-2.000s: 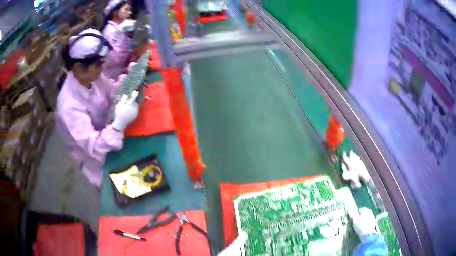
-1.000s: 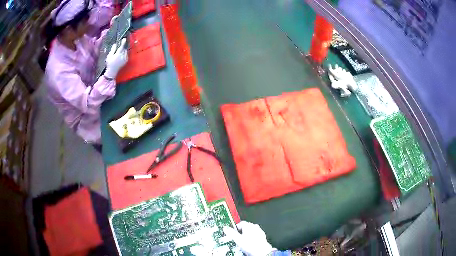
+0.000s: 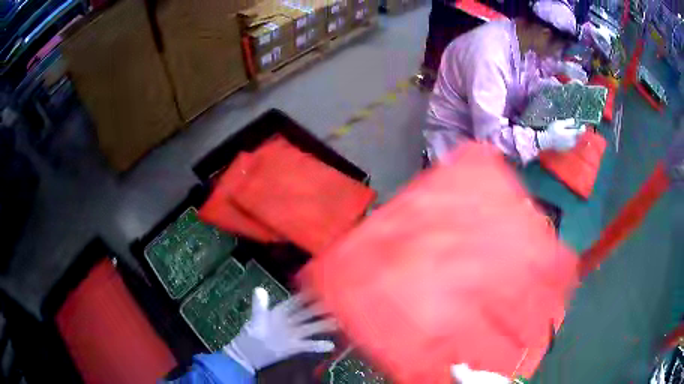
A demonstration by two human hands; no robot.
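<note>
A red mat (image 3: 442, 262), blurred, is raised in front of me and covers the middle of the view. My right hand (image 3: 484, 375), white-gloved and cut off by the bottom edge, grips the mat's lower edge. My left hand (image 3: 281, 331), white-gloved, is open and empty with fingers spread, left of the mat. Beside and partly under it, a green circuit board (image 3: 229, 300) lies in a black bin. A second green board (image 3: 189, 251) lies behind it. Part of another board (image 3: 356, 370) shows at the bottom, under the raised mat.
More red mats (image 3: 289, 191) lie over the black bin (image 3: 259, 131). Another red mat (image 3: 112, 330) is at the lower left. Cardboard boxes (image 3: 281, 37) stand at the back. A person (image 3: 480, 90) in pink holds a board at the green bench (image 3: 637, 255), upper right.
The view has swung left from the bench to the bins. The board near my right hand is no longer held there; that hand now holds a red mat. My left hand has come into view.
</note>
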